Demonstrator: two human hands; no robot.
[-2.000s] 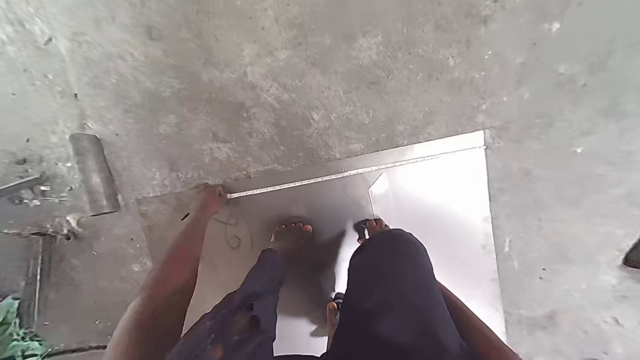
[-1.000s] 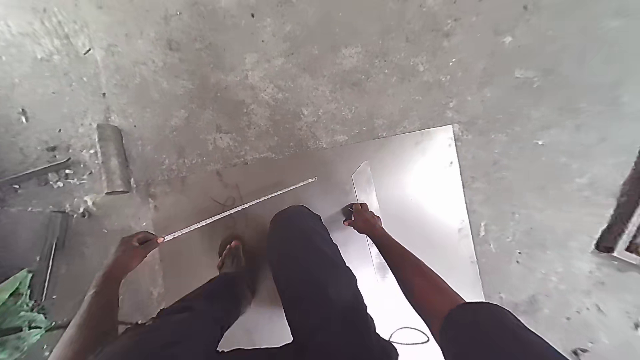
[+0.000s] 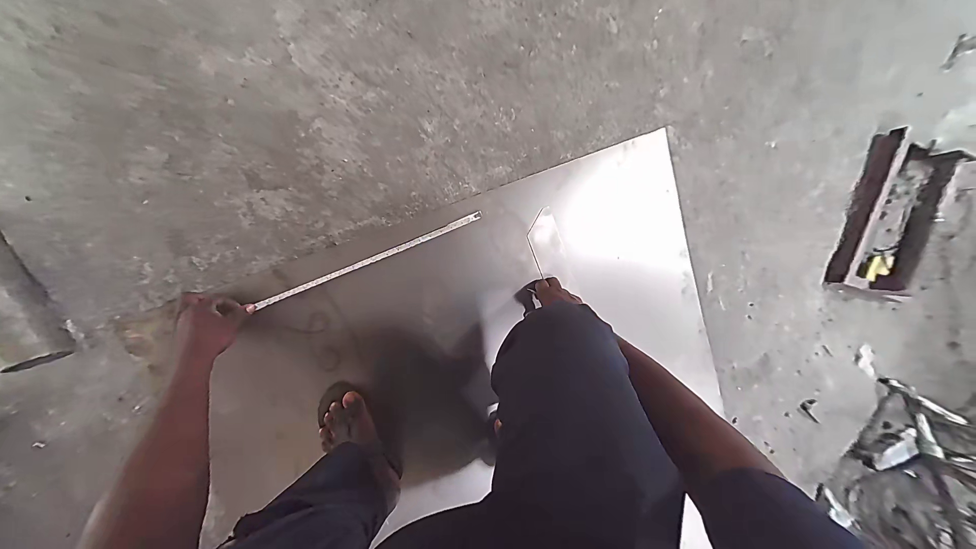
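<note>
A shiny metal sheet [image 3: 267, 427] lies on the floor under my feet. My left hand [image 3: 213, 322] is at its left part, fingers closed on the near end of a narrow measuring tape [image 3: 366, 261], which runs diagonally up to the right over the sheet. My right hand [image 3: 555, 291] is beyond my right knee, which hides part of it. Its fingers are around a small dark object [image 3: 526, 296], too little visible to name. Just beyond this hand, a thin clear or reflective strip with an angled tip [image 3: 545, 232] lies on the sheet.
Rough concrete floor [image 3: 381, 99] surrounds the sheet. Dark metal channel pieces [image 3: 865, 206] with something yellow lie at the right. Scrap metal [image 3: 926, 435] is heaped at the lower right. A grey cylindrical piece [image 3: 27, 313] lies at the left edge. My left foot [image 3: 351, 419] rests on the sheet.
Two seconds ago the tape reached nearly to the sheet's right edge; now its far end lies short of the angled strip. The view has shifted to the right.
</note>
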